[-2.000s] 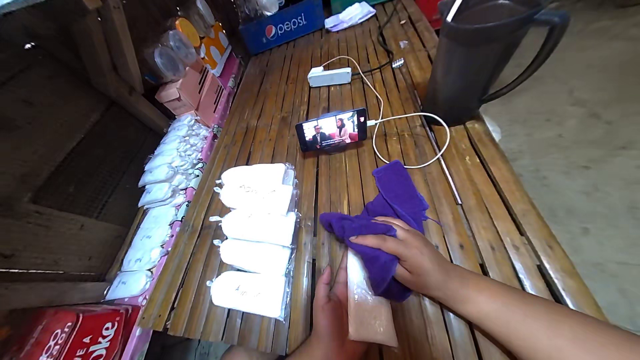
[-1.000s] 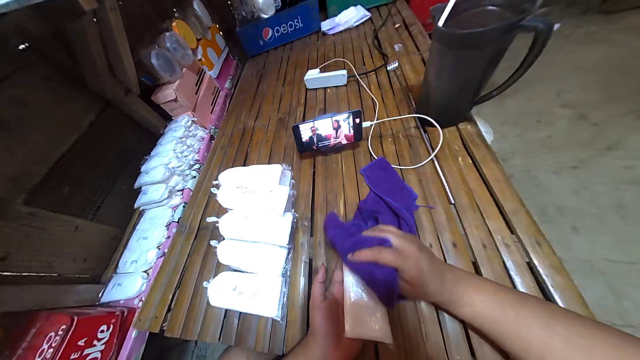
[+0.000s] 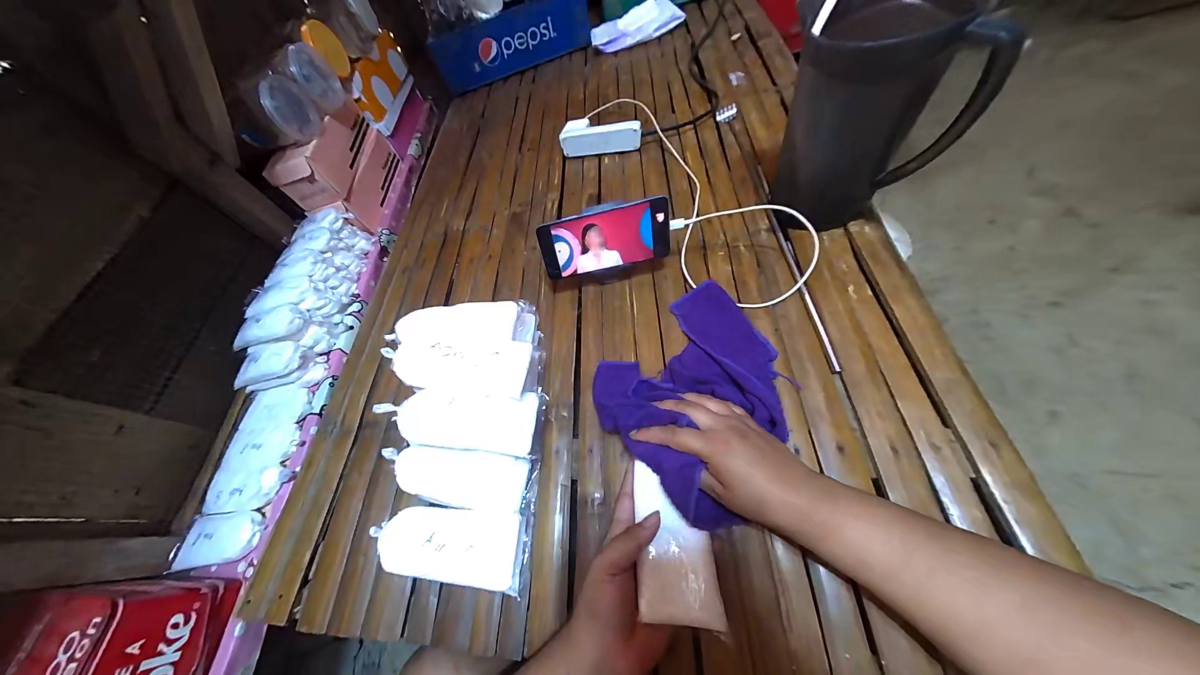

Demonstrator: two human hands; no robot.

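Observation:
My left hand (image 3: 623,572) holds a filled clear plastic bag (image 3: 680,572) with pale tan contents by its side, low in the view. My right hand (image 3: 736,455) presses a purple cloth (image 3: 698,375) over the bag's upper end, fingers spread on the cloth. Left of my hands, several filled white plastic bags (image 3: 455,548) with knotted ends lie in a column on the bamboo slat table (image 3: 581,375); some bear handwriting. Beyond the cloth a phone (image 3: 605,239) stands tilted, playing a video, with a white charging cable (image 3: 816,248) plugged in.
A dark plastic pitcher (image 3: 862,112) stands at the right edge. Behind the phone lies a white power strip (image 3: 600,139). A blue crate (image 3: 511,42) is at the far end. More white bags (image 3: 281,319) and pink boxes (image 3: 333,169) line the left; a red case (image 3: 131,619) sits lower left.
My right hand and the purple cloth have shifted slightly on the bag, and the cloth's folds have spread. My left hand still holds the bag. The picture on the phone has changed.

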